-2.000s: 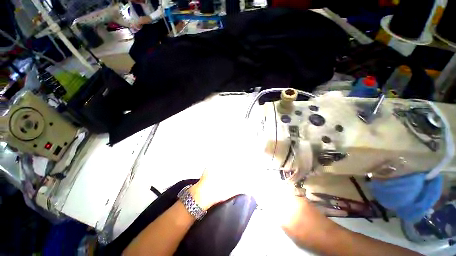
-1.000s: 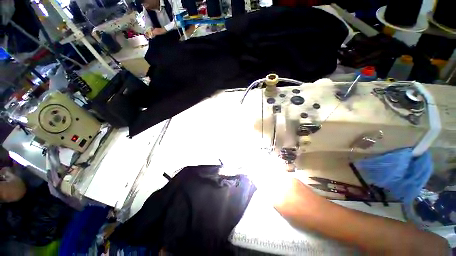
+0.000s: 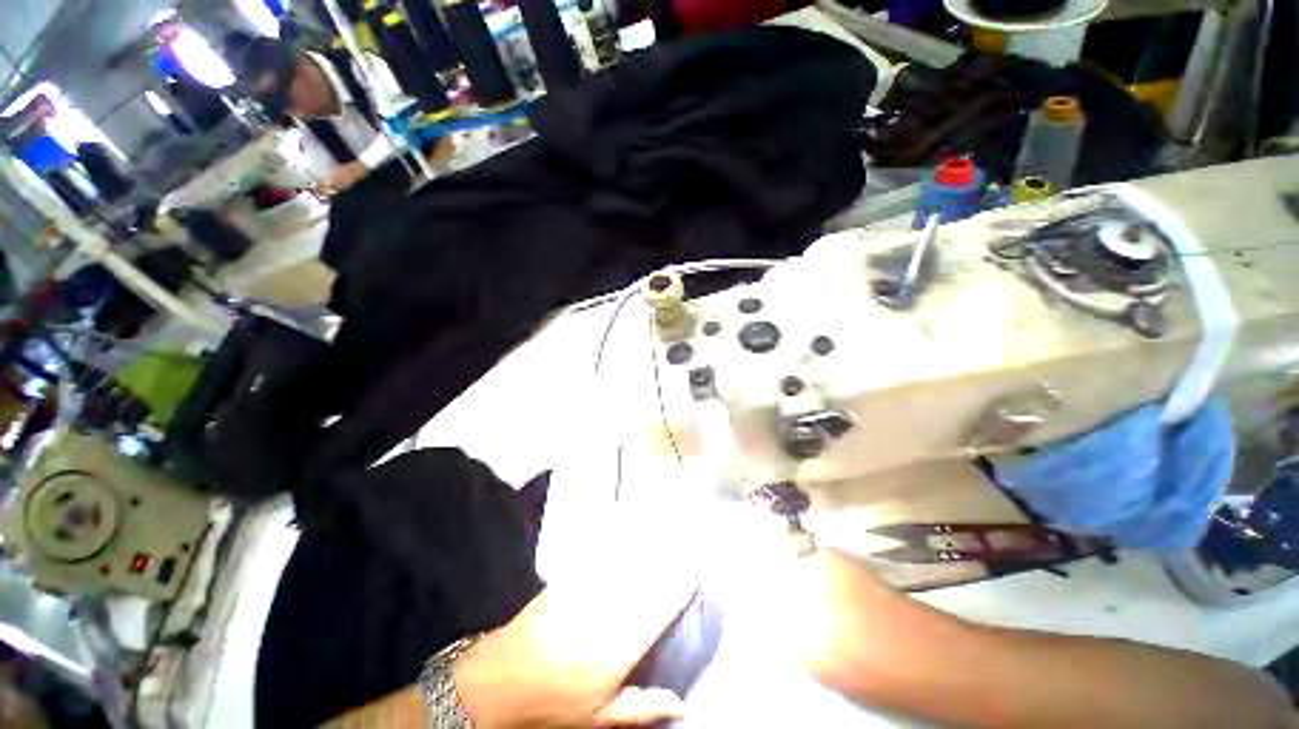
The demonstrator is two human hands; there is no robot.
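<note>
A black garment piece (image 3: 406, 570) lies bunched on the white table left of the needle area. A greyish part of cloth (image 3: 687, 644) shows between my hands. My left hand (image 3: 577, 658), with a metal watch at the wrist, holds the edge of this cloth at the front, its fingertips partly lost in glare. My right hand (image 3: 805, 612) is beside the needle area of the cream sewing machine (image 3: 926, 370). Its fingers are washed out by the lamp, so their grip is hidden. Presser foot and needle are also lost in glare.
A large black garment pile (image 3: 613, 185) lies behind the machine. A light blue cloth (image 3: 1125, 477) hangs from the arm, above dark red tweezers (image 3: 969, 544). Thread spools (image 3: 952, 188) stand behind. Another machine (image 3: 100, 513) is at left; a person (image 3: 335, 128) sits beyond.
My left hand, out of clear sight one second ago, shows again at the front cloth. The black piece has shifted left and bunched up. My right hand stays by the needle area. The view has turned.
</note>
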